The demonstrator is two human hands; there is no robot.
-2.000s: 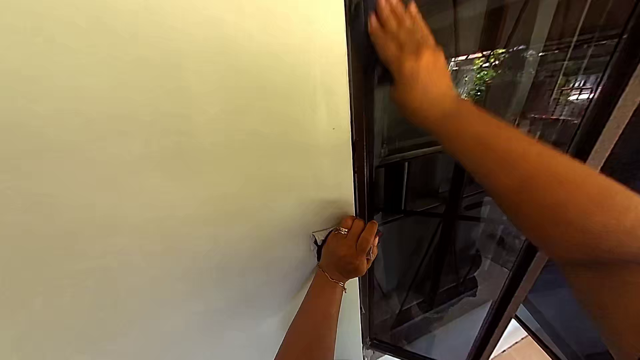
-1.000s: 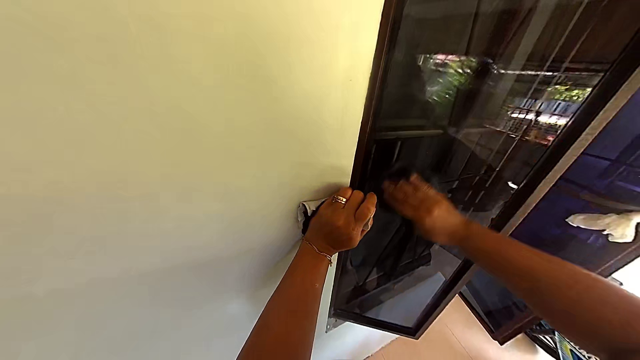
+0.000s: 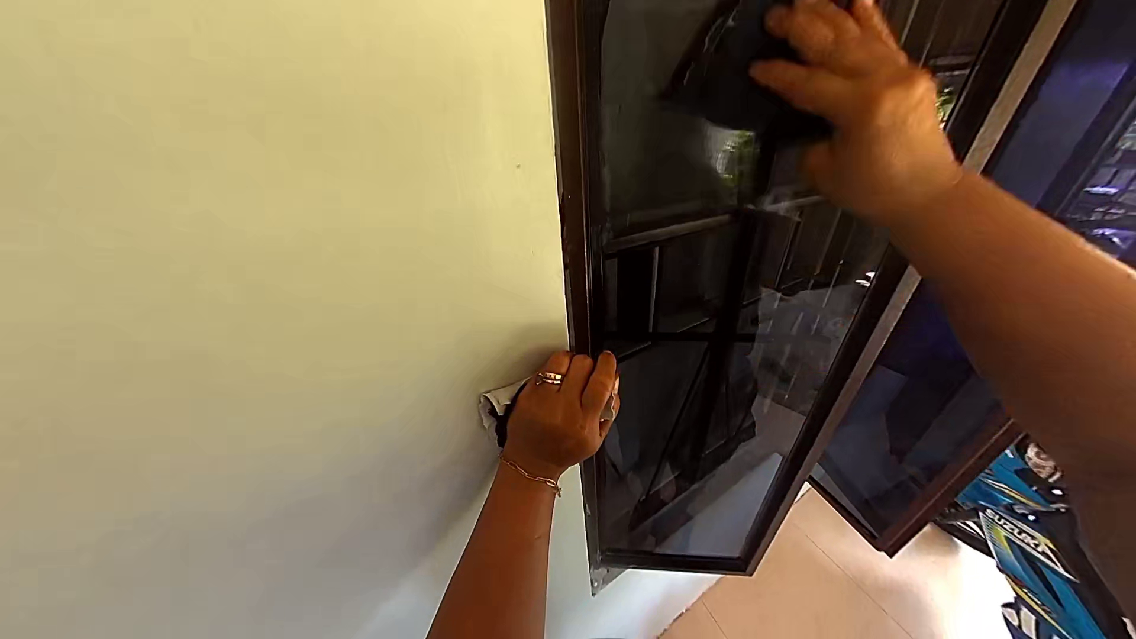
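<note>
A tall glass window panel [image 3: 692, 382] in a dark brown frame stands swung out beside a pale yellow wall. My left hand [image 3: 559, 413], with a ring and a thin bracelet, curls its fingers over the frame's near edge; a folded white and black cloth [image 3: 499, 408] pokes out between that palm and the wall. High on the pane, my right hand [image 3: 856, 106] presses a black cloth [image 3: 745, 75] to the glass, fingers spread over it. The glass shows reflections of bars and some greenery.
The pale wall [image 3: 284, 266] fills the left side. Right of the panel is another dark-framed glass panel [image 3: 896, 444]. Below lies a tiled floor [image 3: 790, 577], and a blue Suzuki motorcycle [image 3: 1021, 524] stands at the lower right.
My right hand was high on the panel two seconds ago, lower on the glass one second ago, and is high again now. My left hand has stayed on the frame's edge.
</note>
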